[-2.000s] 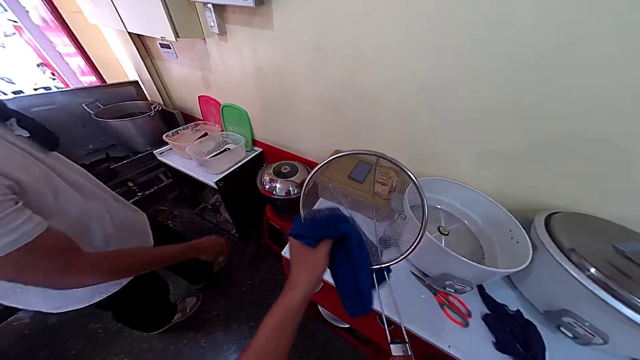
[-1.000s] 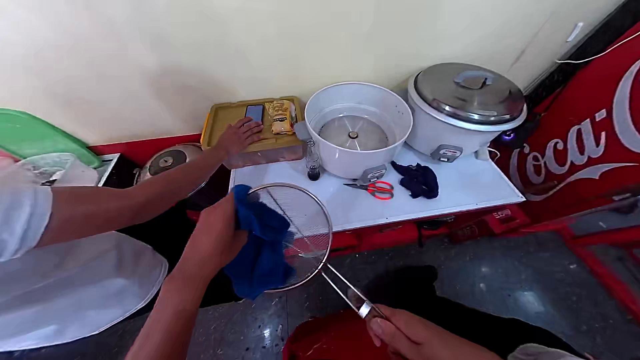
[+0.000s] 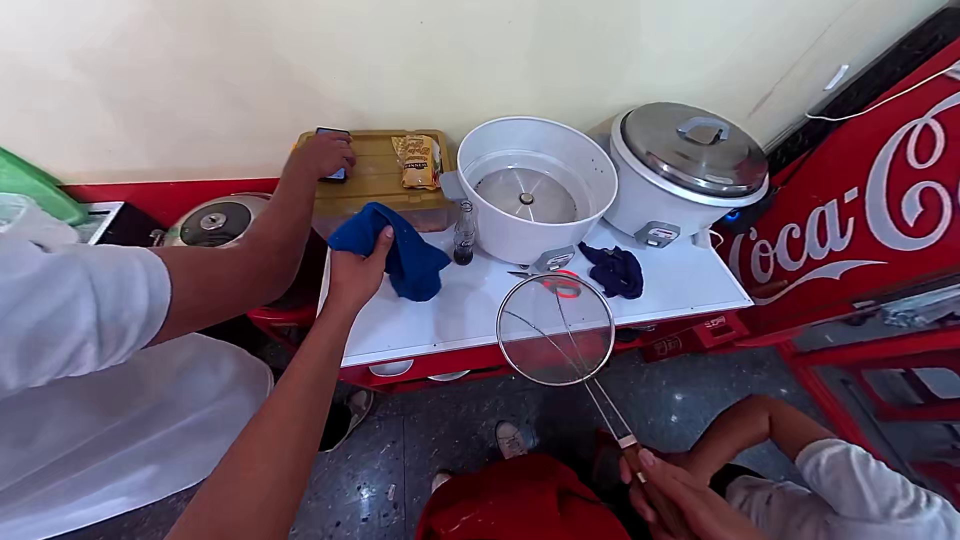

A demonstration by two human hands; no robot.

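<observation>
My left hand (image 3: 360, 274) grips a blue cloth (image 3: 405, 255) above the left part of a white table (image 3: 457, 322). In my right hand (image 3: 667, 491) is the wooden handle of a round wire-mesh strainer (image 3: 555, 330), whose hoop hangs over the table's front edge, apart from the cloth. Behind the hoop lie red-handled scissors (image 3: 562, 283), partly seen through the mesh. A dark cloth (image 3: 616, 271) is crumpled to their right. A small glass bottle (image 3: 464, 236) with dark contents stands between the blue cloth and an open white rice cooker (image 3: 536, 180).
A co-worker's hand (image 3: 328, 156) touches a phone on a brown-lidded container (image 3: 367, 172), beside a yellow packet (image 3: 418, 161). A lidded rice cooker (image 3: 686, 165) stands right, near a red Coca-Cola cooler (image 3: 847, 187). Another person's arm (image 3: 765, 427) is at lower right.
The blue cloth was against the strainer's mesh and is now away from it in my left hand. The strainer has moved right. The view has swung right since the oldest frame.
</observation>
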